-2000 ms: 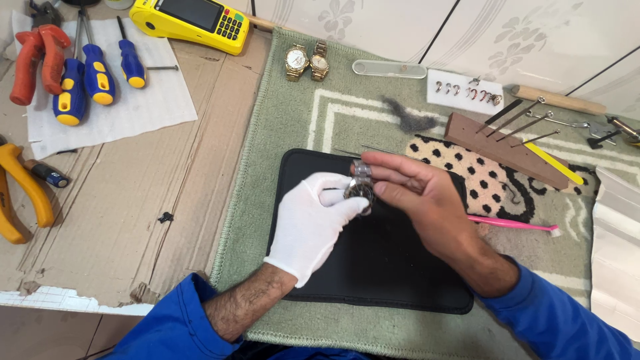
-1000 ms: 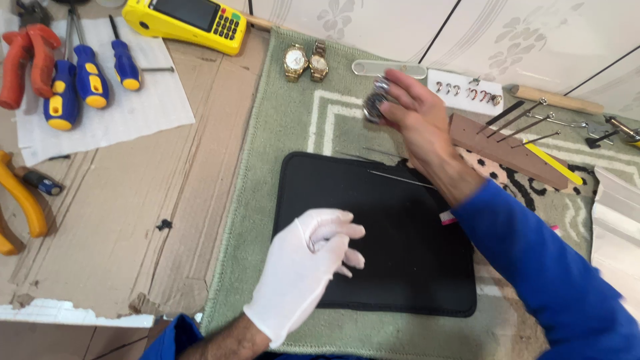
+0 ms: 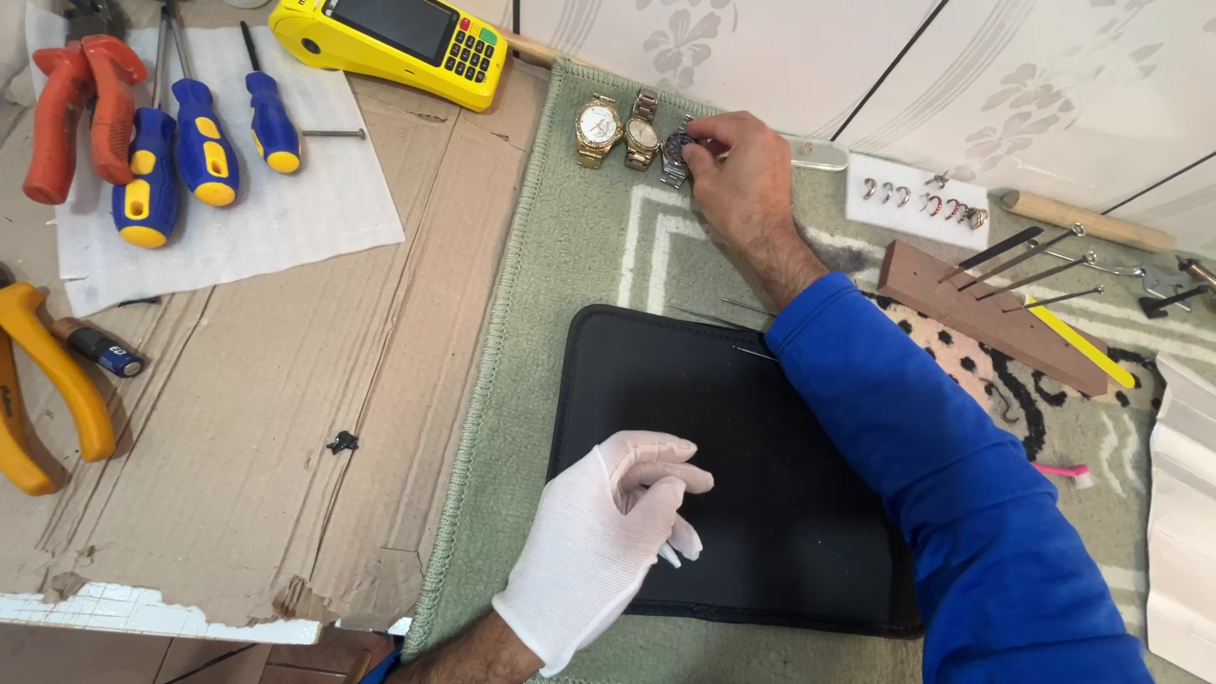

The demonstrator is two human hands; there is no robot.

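At the top of the green rug, my bare right hand [image 3: 746,185] has its thumb and fingers on a dark-faced metal wristwatch [image 3: 676,152], partly covered by the fingers. Left of it lie a gold-toned watch with a white dial [image 3: 598,123] and a narrower gold-toned watch [image 3: 641,133]. My left hand [image 3: 617,522], in a white glove, is over the lower left part of a black mat [image 3: 760,427], fingers loosely curled and apart, with nothing seen in it. Thin metal tools [image 3: 750,351] lie at the mat's top edge, partly under my right sleeve.
Screwdrivers [image 3: 204,142], red-handled pliers [image 3: 81,123] and a yellow card terminal [image 3: 408,47] are at the left. A brown block with metal tools [image 3: 988,304], a white pad of rings [image 3: 912,204], a wooden rod [image 3: 1088,220] and a pink brush [image 3: 1064,469] are at the right.
My right hand has moved from over the mat to the rug's top edge, carrying the dark-faced watch beside the other two. My left hand has come off the watch and moved down.
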